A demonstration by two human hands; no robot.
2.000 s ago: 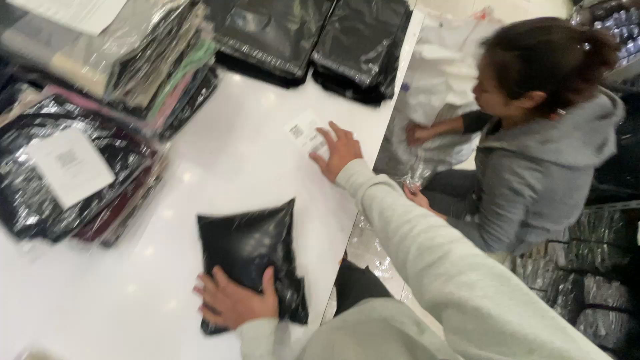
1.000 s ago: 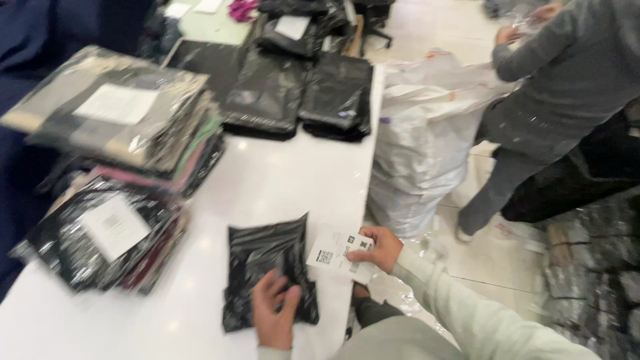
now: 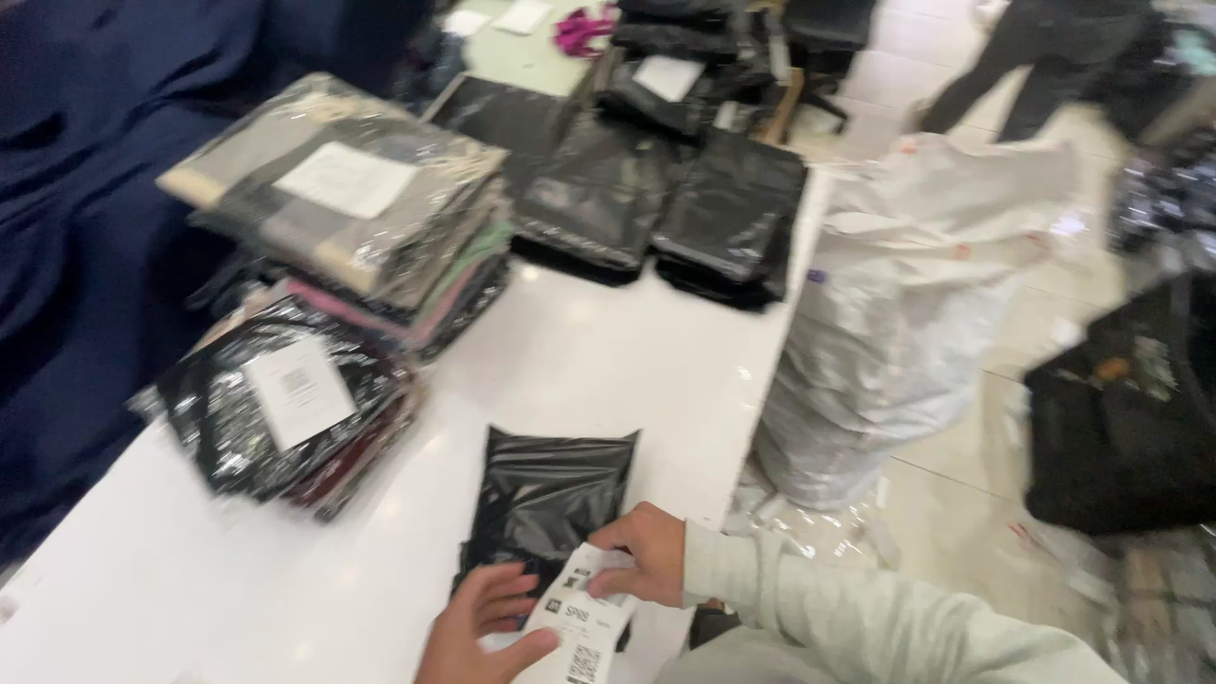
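A black plastic mailer bag (image 3: 551, 484) lies on the white table in front of me. Over its lower part, my right hand (image 3: 638, 556) pinches a white printed label (image 3: 579, 617) by its upper end, between thumb and fingers. My left hand (image 3: 494, 617) is at the label's left edge with its fingers spread; the thumb is against or just over the label, and whether it grips cannot be told. The label bears writing and a square code. It covers part of the bag.
Clear-bagged folded garments with white papers (image 3: 347, 180) stand in stacks on the left, a dark packet (image 3: 275, 399) on the nearer one. Piles of black mailer bags (image 3: 731, 209) line the table's far end. A large white sack (image 3: 883, 332) stands on the floor at right, near a black bag (image 3: 1130, 408).
The label, on the table beside the bag two seconds ago, is now in my right hand over the bag. My left hand has come off the bag to the label. The person at right has moved away.
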